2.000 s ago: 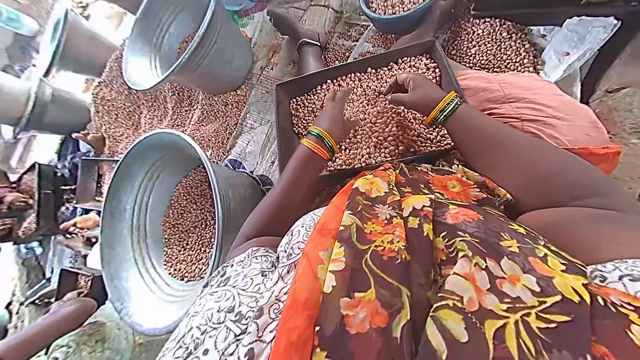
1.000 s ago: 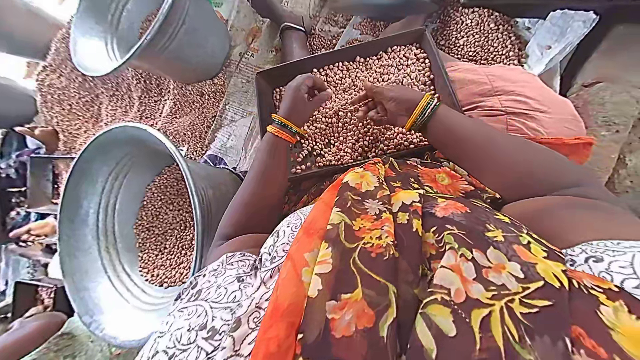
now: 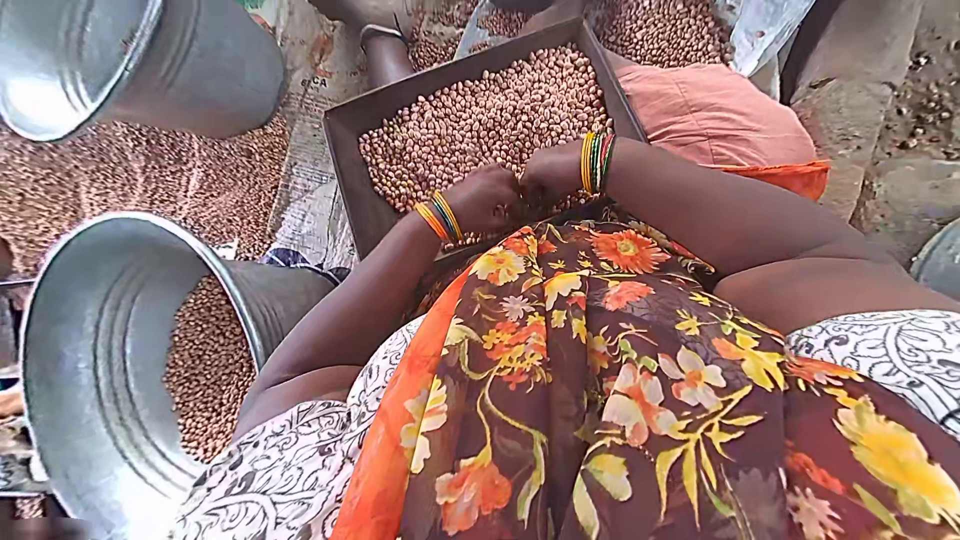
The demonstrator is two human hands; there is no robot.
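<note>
A dark rectangular tray [image 3: 346, 157], probably metal, lies over my lap and is spread with pinkish-brown nuts or beans [image 3: 480, 112]. My left hand [image 3: 486, 199], with orange, yellow and green bangles at the wrist, is curled low over the tray's near part. Close beside it, my right hand [image 3: 551, 174] is bent inward, wearing yellow, green and red bangles. The two hands almost meet above the nuts or beans. Their fingertips are turned down and hidden, so whether either holds anything cannot be seen.
At the left, a metal bucket [image 3: 82, 330] tilts toward me, part-filled with the same nuts or beans. Another metal bucket [image 3: 217, 67] stands at upper left by a wide heap [image 3: 150, 176]. A pink cloth bundle [image 3: 712, 112] lies right of the tray, and a smaller pile [image 3: 664, 30] is beyond it.
My hands have drawn nearer to me and closer together; a second ago they were apart over the middle of the tray. Their fingers are now less visible.
</note>
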